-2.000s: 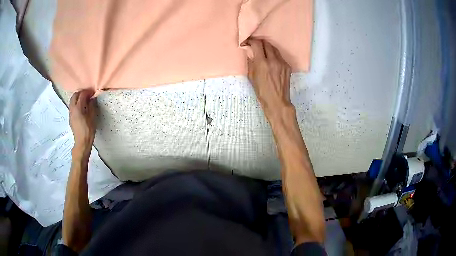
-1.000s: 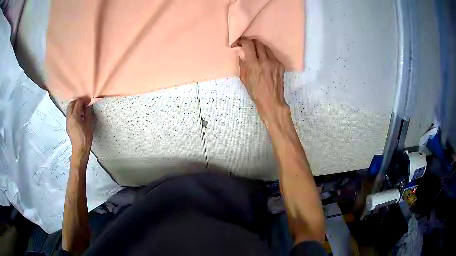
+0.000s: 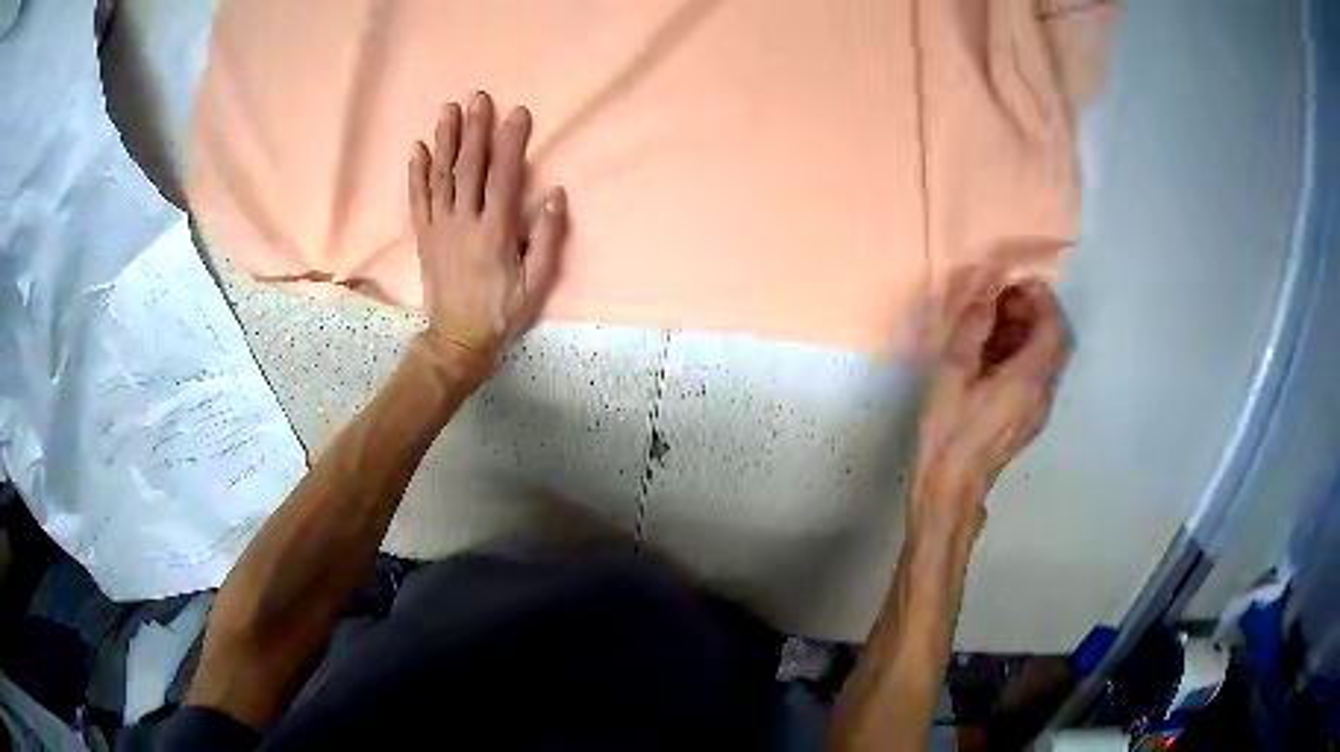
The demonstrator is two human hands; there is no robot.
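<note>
The peach fabric (image 3: 705,176) lies over the far part of the cream-white table (image 3: 764,485), with creases at left and loose folds at upper right. My left hand (image 3: 482,243) lies flat on the cloth with its fingers spread, near the cloth's front edge. My right hand (image 3: 1007,360) is at the front right corner of the cloth, its fingers curled and blurred. Whether it pinches the edge cannot be told.
A crinkled white sheet (image 3: 110,382) hangs at the left. The guide rail (image 3: 1249,426) curves along the right. A white unit (image 3: 1202,669) sits near the rail's lower end. Dark clutter shows below the table's front edge. A seam with dark specks crosses the table.
My left hand has let go of the cloth's left edge and moved right onto the cloth. My right hand has moved right and down. The folded flap at right now lies further open.
</note>
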